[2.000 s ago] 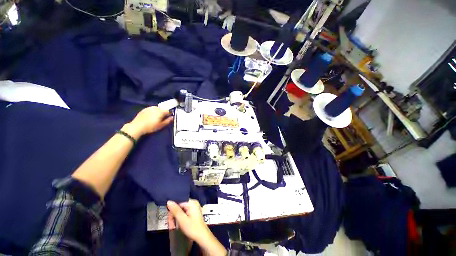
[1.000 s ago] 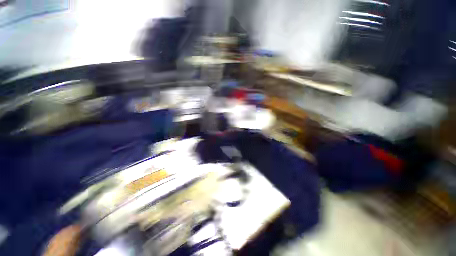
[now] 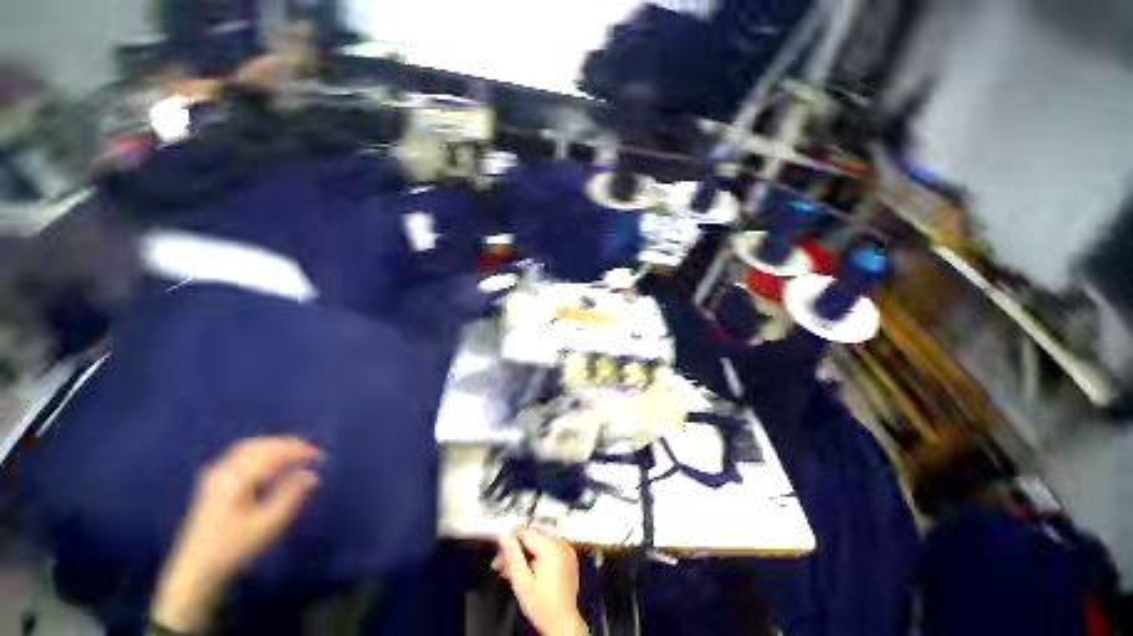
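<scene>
A large navy garment piece lies left of the overlock machine, with a long white piece at its upper left. My left hand is over the navy piece, its fingers bent; blur hides whether it grips cloth. My right hand is at the front edge of the white sewing table, fingers curled, just below the machine's front; I cannot tell whether it holds anything. Narrow dark strips lie on the table in front of the machine.
Dark thread cones on white discs stand behind and right of the machine. Navy cloth hangs at the table's right side. A navy pile is at lower right. Another machine stands at the back. A wooden frame is at right.
The view swung away, blurred, and came back. The navy cloth has moved left, baring the table's left part. My left hand has moved from the machine's side down and left over the cloth.
</scene>
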